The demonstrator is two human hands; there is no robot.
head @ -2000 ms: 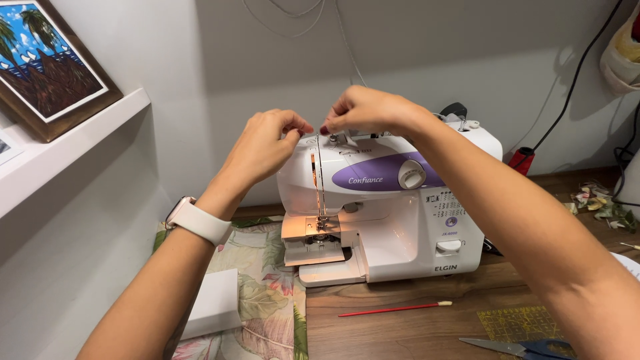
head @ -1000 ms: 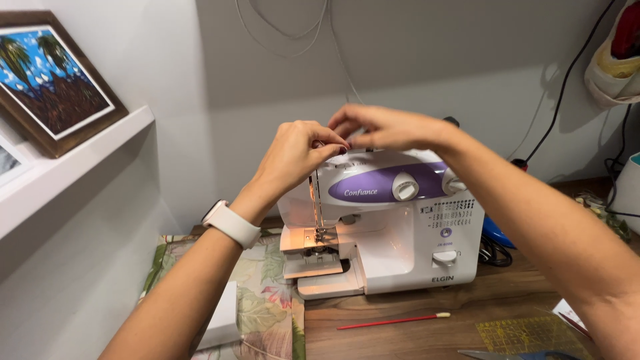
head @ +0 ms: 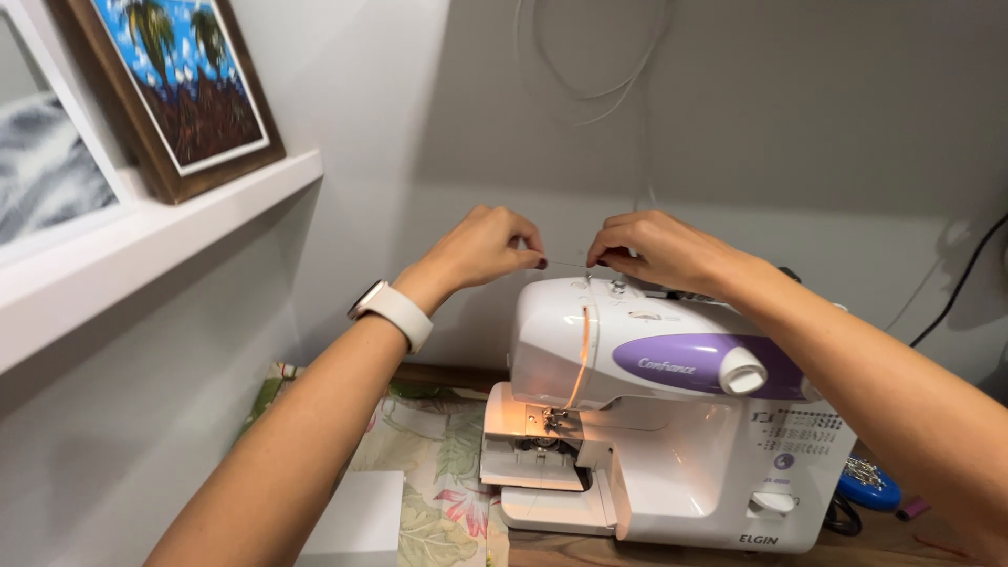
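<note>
A white and purple Elgin sewing machine (head: 669, 449) stands on the wooden table, its lamp lit over the needle area and its bobbin area exposed. Just above its top left end, my left hand (head: 496, 246) pinches a thin dark thread (head: 565, 264) between thumb and forefinger. My right hand (head: 650, 246) pinches the same thread a short way to the right, over the thread guide (head: 588, 277). Between the two hands the thread runs nearly level and looks taut. A pale smartwatch band is on my left wrist.
Floral fabric (head: 441, 472) and a white block-like object (head: 358, 512) lie left of the machine. A white shelf (head: 236, 205) with framed pictures juts in at the left. Behind the right arm are a blue pin holder (head: 870, 487) and cables.
My hands, close together over the machine's top one second ago, are now apart with thread stretched between them. The view has shifted left and closer.
</note>
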